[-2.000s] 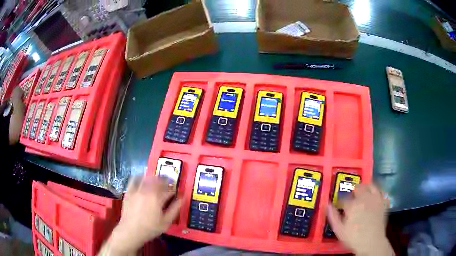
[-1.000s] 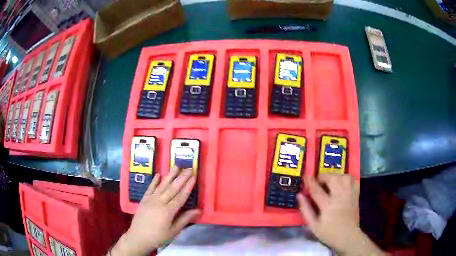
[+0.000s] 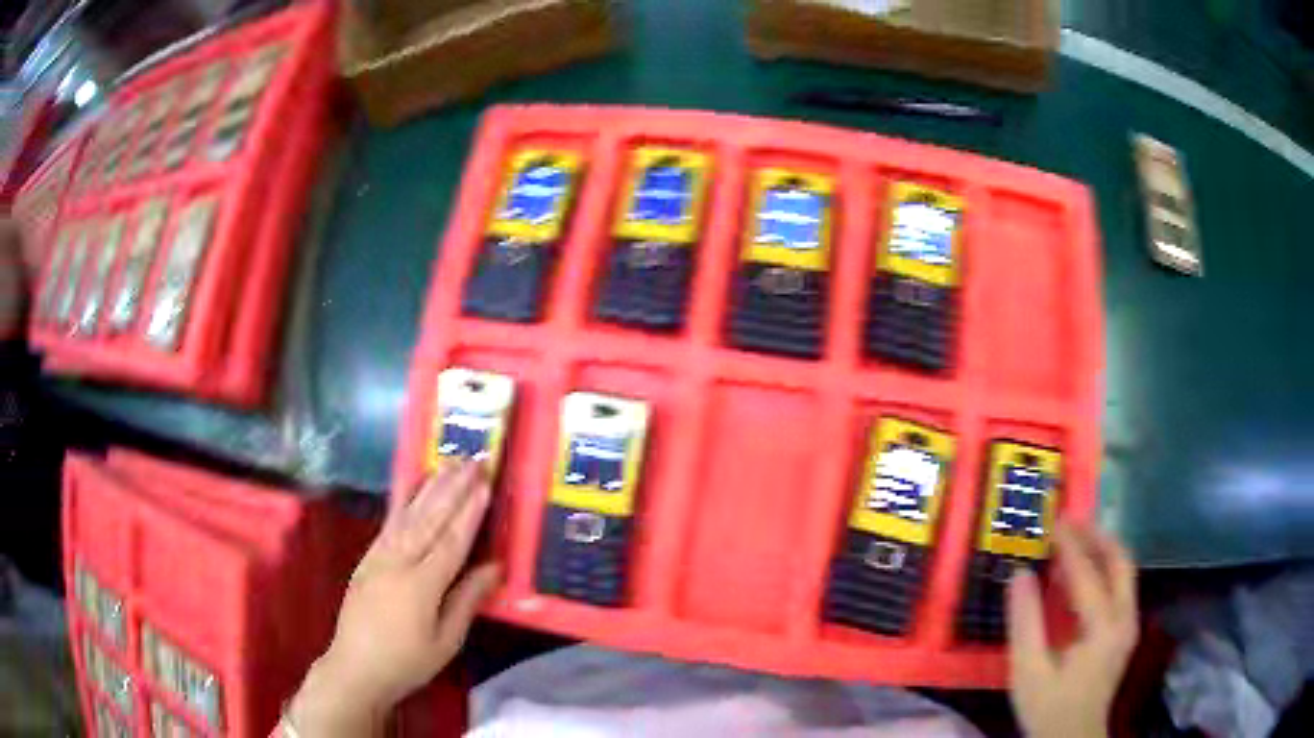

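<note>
A red-pink phone tray (image 3: 749, 461) lies in front of me with several keypad phones face up, screens lit. Two of its pockets hold no phone. My left hand (image 3: 418, 577) rests with its fingers on the lower part of the front-left phone (image 3: 471, 411), hiding its keys. My right hand (image 3: 1074, 620) is at the front-right phone (image 3: 1020, 498), with fingers over its lower right part. Both phones lie in their pockets. The picture is blurred, so any grip on them is hard to tell.
Stacked trays with beige-backed phones (image 3: 173, 274) stand at the left, more red trays (image 3: 173, 562) below. Two cardboard boxes (image 3: 483, 58) and a black pen (image 3: 901, 105) lie behind the tray. A loose beige phone (image 3: 1166, 205) lies on the green bench (image 3: 1210, 389) at the right.
My left hand has moved from the second front phone to the front-left one. My right hand has shifted to the right side of the front-right phone. The camera view has also shifted.
</note>
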